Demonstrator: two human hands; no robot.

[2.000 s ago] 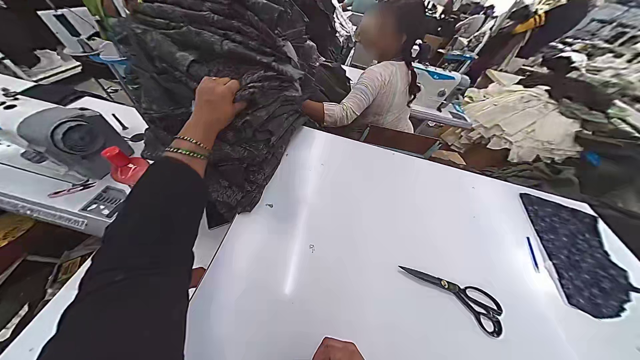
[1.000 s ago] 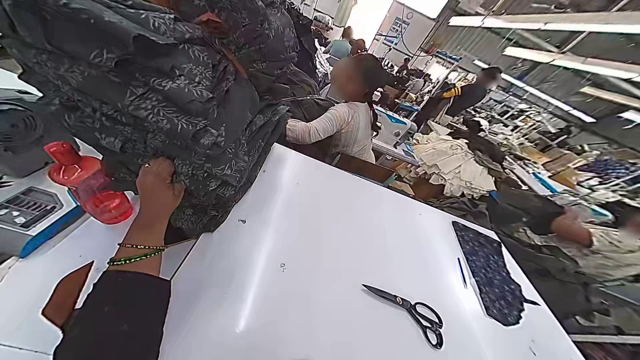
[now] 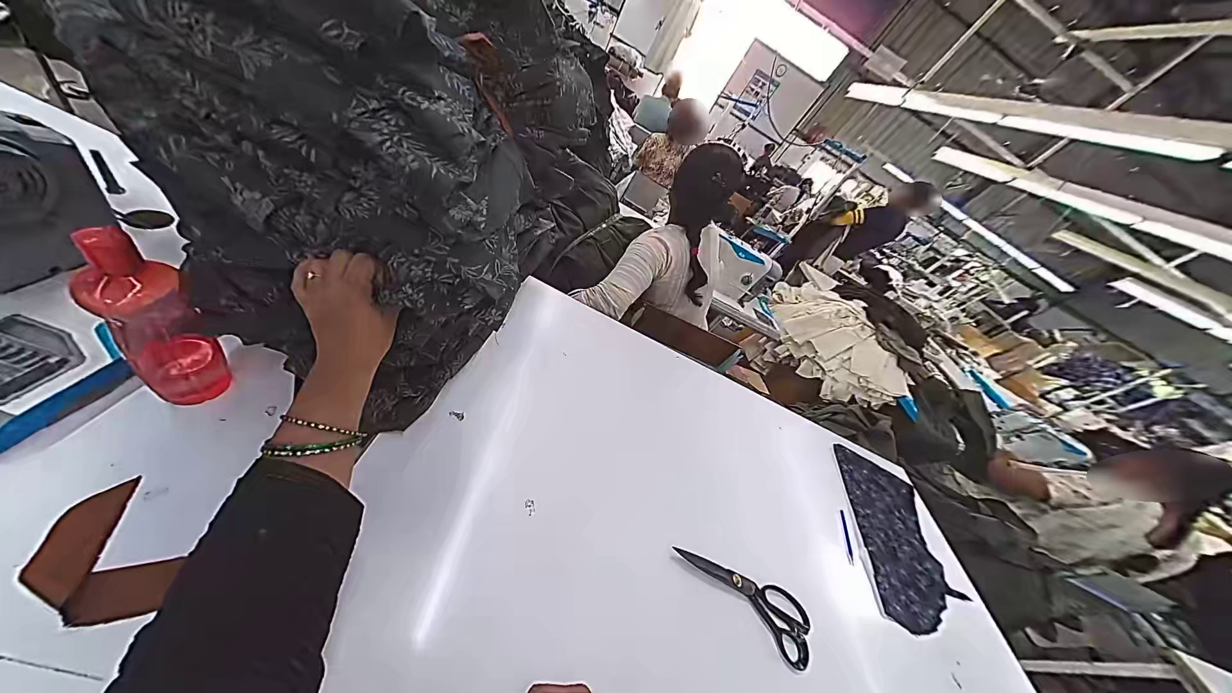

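Note:
My left hand, with beaded bangles at the wrist, presses its curled fingers into a big heap of dark leaf-patterned fabric at the upper left, gripping its lower part. Of my right hand only a sliver shows at the bottom edge; what it does is hidden. Black-handled fabric scissors lie on the white table. Beyond them, a folded dark speckled cloth and a blue pen rest near the table's right edge.
A red plastic bottle stands left of the heap beside a sewing machine. A brown strip lies at the lower left. Across the table a person sits close to the fabric; a pile of cream cloth is behind.
The view has tilted up and turned. My left hand stays on the dark fabric, which now covers more of the left side. The scissors lie still.

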